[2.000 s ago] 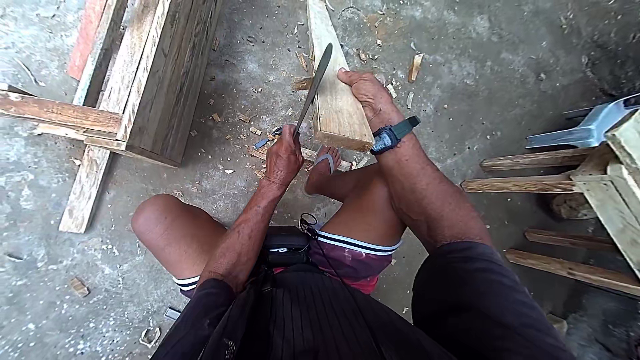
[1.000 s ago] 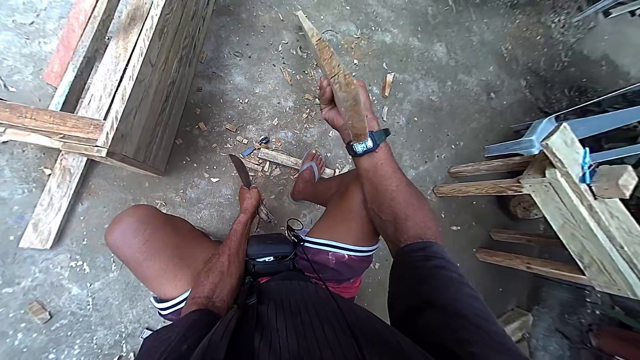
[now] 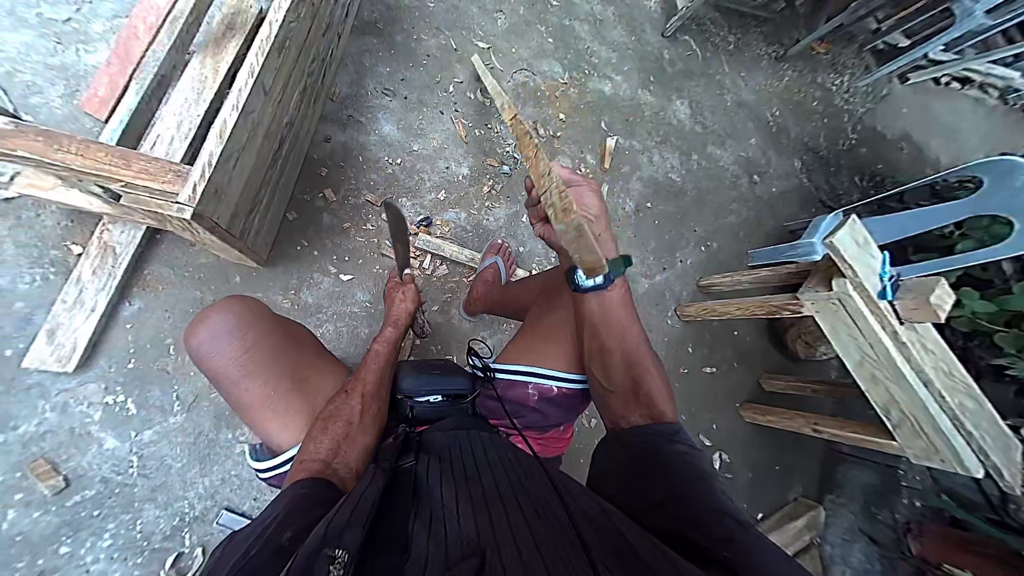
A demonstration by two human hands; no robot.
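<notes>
A machete (image 3: 398, 236) with a dark, broad blade is gripped in my left hand (image 3: 402, 302), its tip pointing up and away from me. My right hand (image 3: 572, 206), with a watch on the wrist, holds a tapered piece of wood (image 3: 552, 188) from below near its wide end. The wood's narrow end points away and to the left, and its rough, hewn face is in view. Blade and wood are apart. Below them on the concrete floor a short wooden strip (image 3: 452, 250) lies among wood chips, its right end close to my sandalled foot (image 3: 494, 272).
At the left stands a wooden frame of thick boards (image 3: 268, 136), with a loose plank (image 3: 88, 296) under it. A wooden bench-like piece (image 3: 896, 376) with protruding legs is at the right, beside a grey plastic chair (image 3: 944, 216). A wood block (image 3: 792, 524) lies lower right.
The machete, close beside the wood two seconds ago, has moved down and away from it in my left hand. The wood has been turned from its broad smooth face to its narrow rough one.
</notes>
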